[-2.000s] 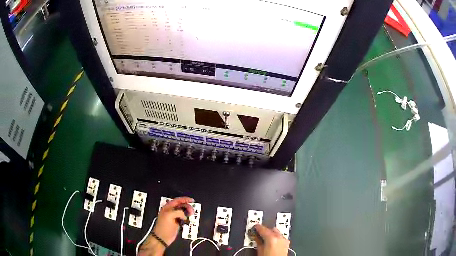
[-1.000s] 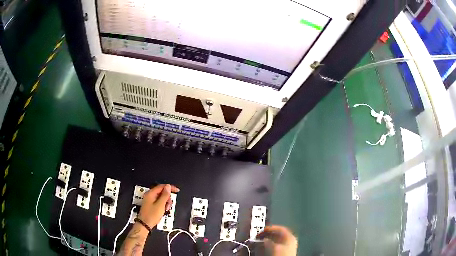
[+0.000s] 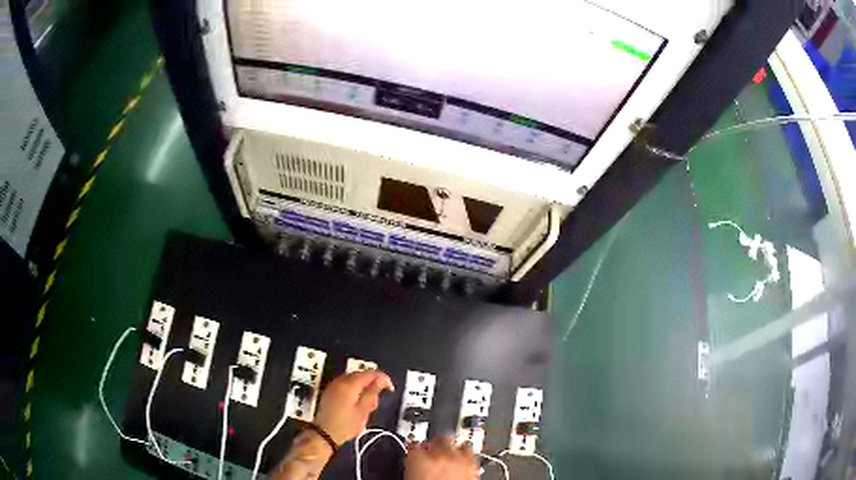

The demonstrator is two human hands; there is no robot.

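White test sockets stand in a row on the black shelf (image 3: pixel 272 291). Small black adapters sit on the first four sockets, one being the third-socket adapter (image 3: pixel 245 373), and on the sixth (image 3: pixel 415 414), seventh (image 3: pixel 476 422) and eighth (image 3: pixel 527 428). White cords (image 3: pixel 224 422) loop at the shelf front. My left hand (image 3: pixel 352 405) is over the fifth socket (image 3: pixel 360 366) and hides most of it; its fingers are bent and what they hold is not clear. My right hand (image 3: pixel 441 461) is at the bottom edge, below the sixth and seventh sockets, partly cut off; its fingertips are unclear.
The rack's monitor (image 3: pixel 404 56) shows a green box at upper right. Below it is a beige computer unit (image 3: pixel 357 187) with a row of connectors. A tangled white cable (image 3: pixel 758 258) lies to the right, near the curved white edge. Yellow-black tape (image 3: pixel 94 178) runs along the left floor.
My right hand has moved left from the eighth socket to below the sixth and seventh. The adapter on the eighth socket is now uncovered. My left hand stays over the fifth socket. The view has shifted.
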